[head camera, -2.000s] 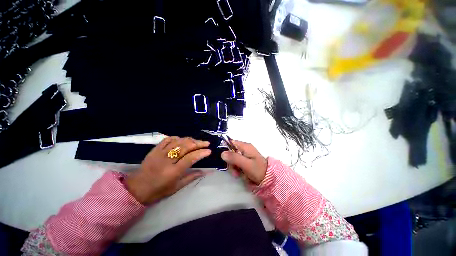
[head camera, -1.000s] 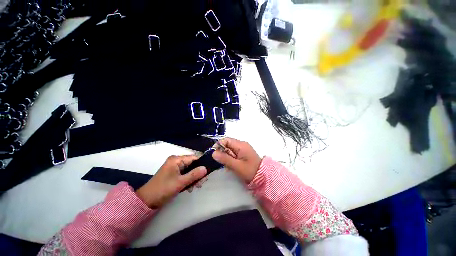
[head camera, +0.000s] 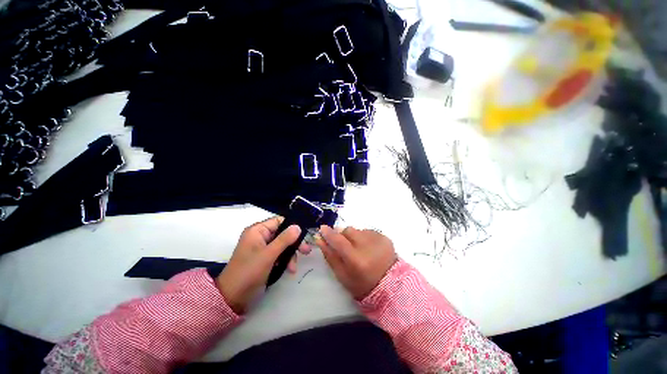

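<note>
A black fabric strap [head camera: 287, 247] is held up over the white table, with a pale rectangular outline at its upper end. My left hand [head camera: 257, 261] is shut on the strap below that end, thumb on top. The strap's tail passes behind my left hand and sticks out on its left. My right hand [head camera: 358, 257] is at the strap end, fingers pinched together around something small and silvery, mostly hidden, which I cannot identify. A large pile of black straps [head camera: 219, 131] with pale rectangular outlines lies just beyond my hands.
Another pile with pale rings [head camera: 44, 80] lies far left. A bundle of dark threads [head camera: 439, 204] ends a lone strap right of the main pile. A black box-like object [head camera: 434, 64], a blurry yellow item [head camera: 505, 98] and black fabric pieces [head camera: 607, 182] lie further right.
The strap end has gone from flat on the table to raised and turned upward in my left hand. My right hand has moved slightly down and right. The view has shifted a little.
</note>
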